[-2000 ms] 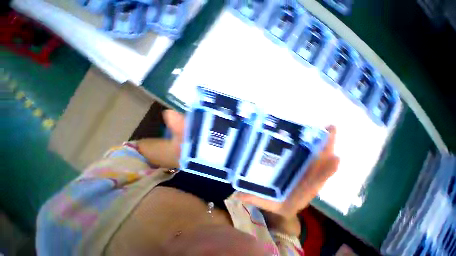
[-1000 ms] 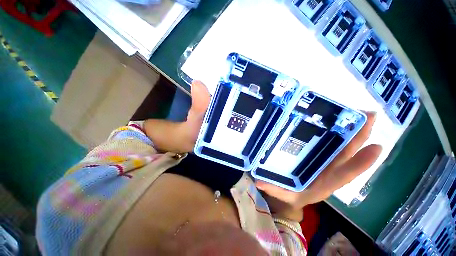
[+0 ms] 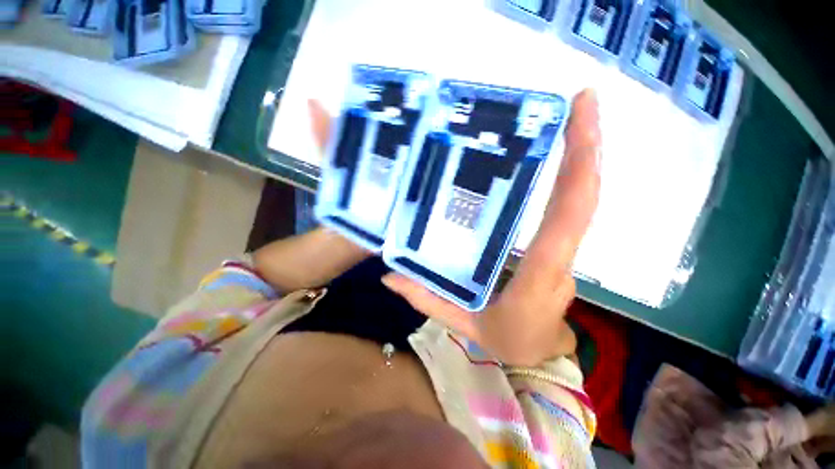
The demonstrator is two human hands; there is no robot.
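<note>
Two light-blue plastic housings are held side by side, open faces up, with black strips and a dotted patch inside. My left hand (image 3: 307,240) holds the left housing (image 3: 374,169) by its outer side and lower end, mostly hidden behind it. My right hand (image 3: 542,266) holds the right housing (image 3: 467,209), with fingers along its right side and the thumb at its lower end. The left housing is blurred and tilted, and partly behind the right one. Both are above the white sheet (image 3: 632,201) in its clear tray.
More housings (image 3: 657,44) stand in a row at the tray's far edge. Loose housings (image 3: 151,29) lie on cardboard at upper left. A stack of filled trays (image 3: 795,302) is at the right edge. A cardboard box (image 3: 174,220) is below the bench, left.
The held pair has moved left and up in view. The right housing now faces me more squarely, and the left one is angled away. The view has shifted, showing more loose housings at upper left.
</note>
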